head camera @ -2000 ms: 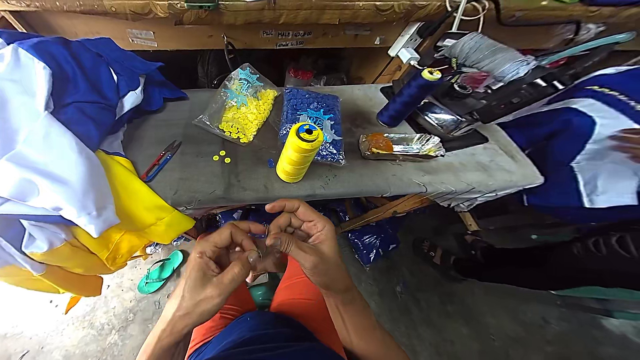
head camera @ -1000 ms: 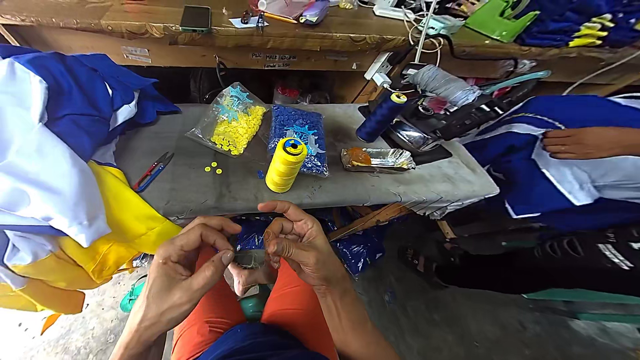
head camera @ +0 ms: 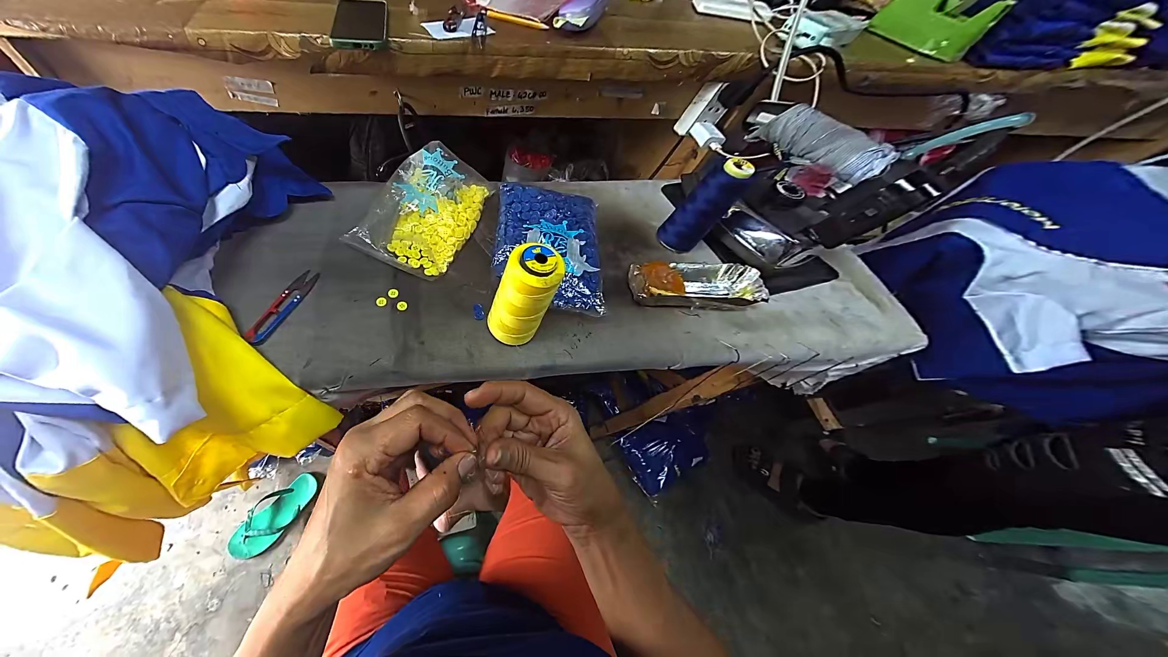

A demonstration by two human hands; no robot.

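Observation:
My left hand [head camera: 392, 484] and my right hand [head camera: 543, 456] meet above my lap, fingertips pinched close together. Something tiny and thin seems to be between them, too small to make out. Just beyond, on the grey padded board, stands a cone of yellow thread [head camera: 525, 297]. Behind it lie a bag of yellow buttons [head camera: 433, 219] and a bag of blue buttons [head camera: 547, 237]. A few loose yellow buttons [head camera: 392, 299] rest near thread snips [head camera: 281, 307]. Blue thread [head camera: 703, 208] leans at the right, behind a foil-wrapped block [head camera: 698, 284].
Blue, white and yellow garments [head camera: 100, 274] are heaped on the left. An iron [head camera: 762, 233] sits at the board's right end, near a power strip [head camera: 701, 111]. Another person's dark-clothed leg [head camera: 912, 493] and a blue-white garment [head camera: 1022, 292] are at right. A green flip-flop [head camera: 274, 516] lies on the floor.
My hands, a little apart one second ago, have come together at the fingertips. The co-worker's hand seen on the garment at the right is out of sight now.

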